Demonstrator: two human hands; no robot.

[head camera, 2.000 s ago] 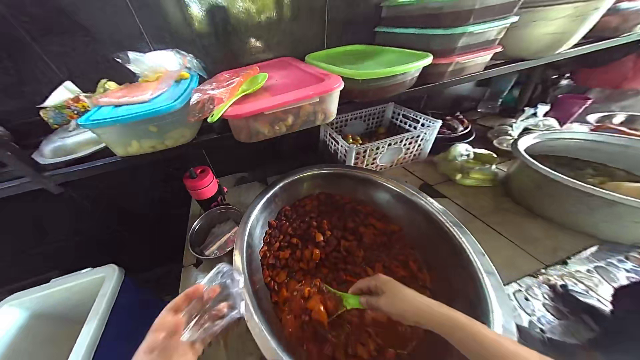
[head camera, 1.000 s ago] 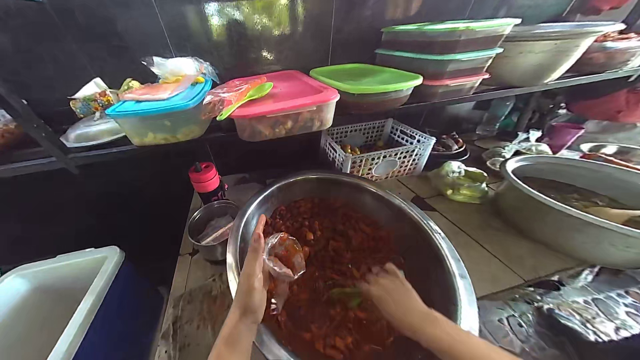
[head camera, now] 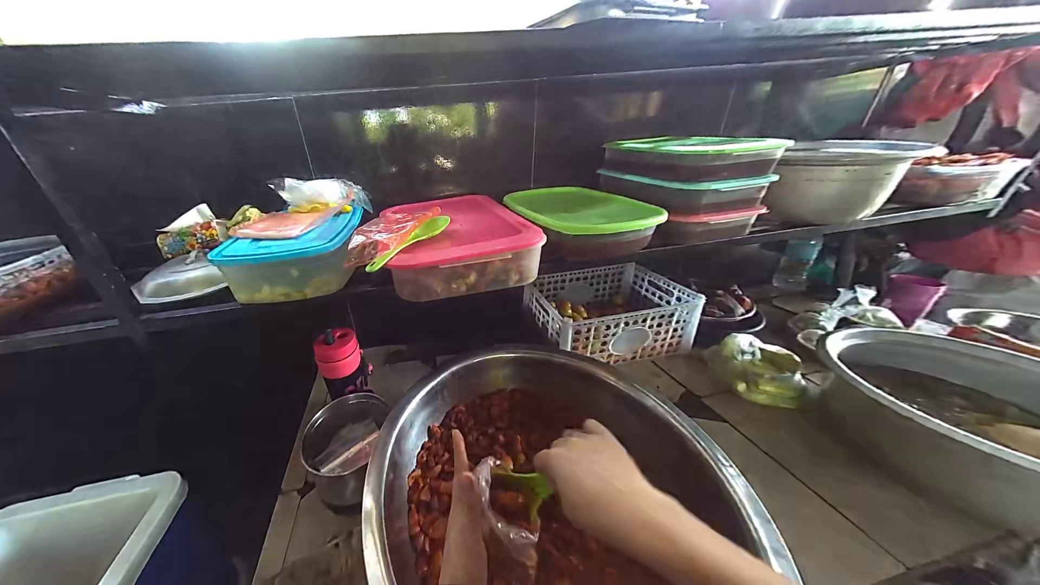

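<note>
A large steel basin (head camera: 691,435) holds reddish-brown chunky food (head camera: 504,422) in sauce. Over the food, my left hand (head camera: 465,520) holds a clear plastic bag (head camera: 516,540), its fingers pointing up along the bag's left side. From the right, my right hand (head camera: 589,475) grips a green plastic spoon (head camera: 528,485), whose bowl is at the bag's mouth. Some food shows at the spoon and behind the clear film; how much is inside the bag I cannot tell.
A steel pot (head camera: 345,479) and a pink-capped bottle (head camera: 340,357) stand left of the basin. Behind it is a white plastic basket (head camera: 617,321). Lidded containers (head camera: 467,236) line the shelf. A bagged green item (head camera: 760,374) and a big metal pot (head camera: 934,431) are at right.
The spoon was down in the food and is now raised to the mouth of the bag. My two hands have come closer together. The view has tilted up.
</note>
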